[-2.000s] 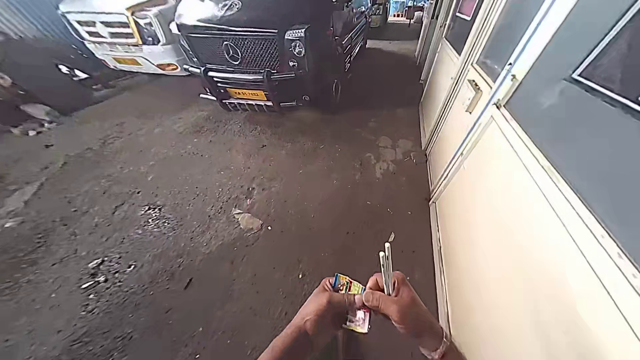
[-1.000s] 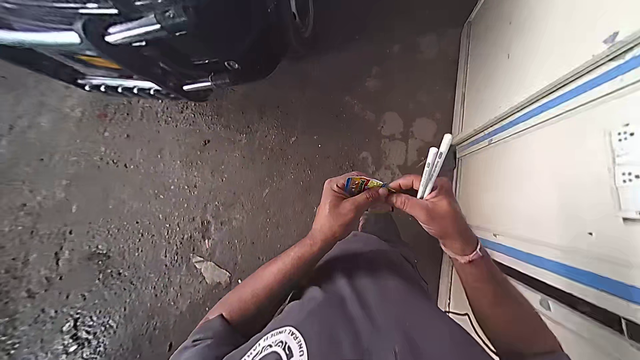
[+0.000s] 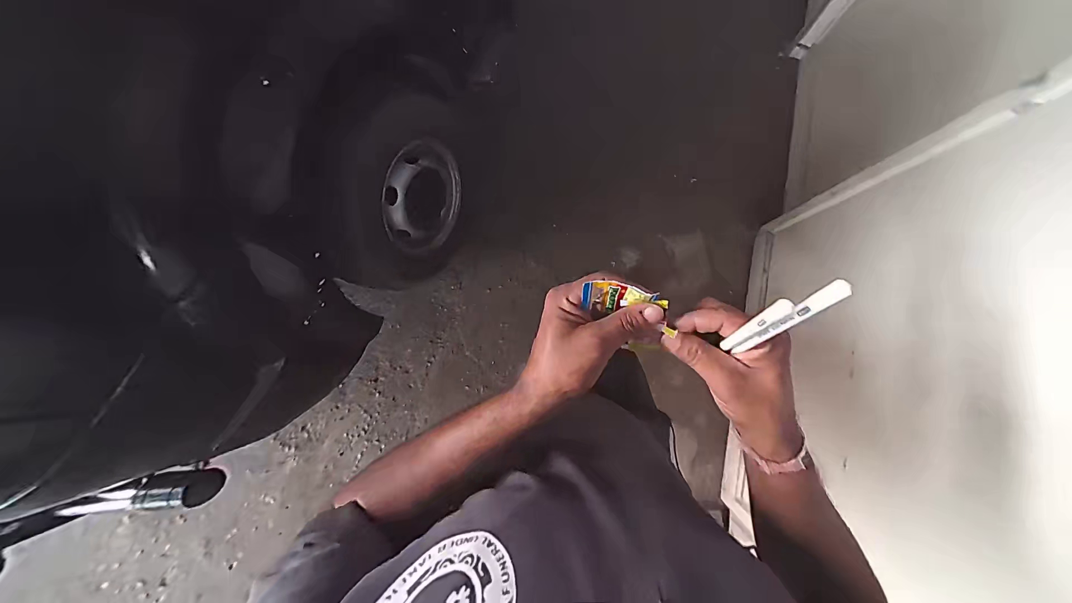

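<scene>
My left hand (image 3: 578, 339) is closed around a small colourful packet (image 3: 615, 296), its thumb on top. Close at the right, my right hand (image 3: 749, 368) pinches a small yellow piece (image 3: 669, 332) at the packet's edge between thumb and forefinger. Whether that piece is torn off or still joined, I cannot tell. Two slim white sticks, perhaps pens or markers (image 3: 796, 314), also sit in my right hand and point up to the right. A band circles my right wrist.
A dark vehicle (image 3: 184, 251) with a wheel (image 3: 421, 197) and a shiny metal bar (image 3: 126, 500) stands on the left. Along my right side runs a pale panelled wall (image 3: 921, 360). Rough, gritty ground (image 3: 419, 377) lies between them.
The view has moved forward and tilted down, so the vehicle's wheel is now beside me. Both hands keep hold of the packet, and the white sticks remain in my right hand.
</scene>
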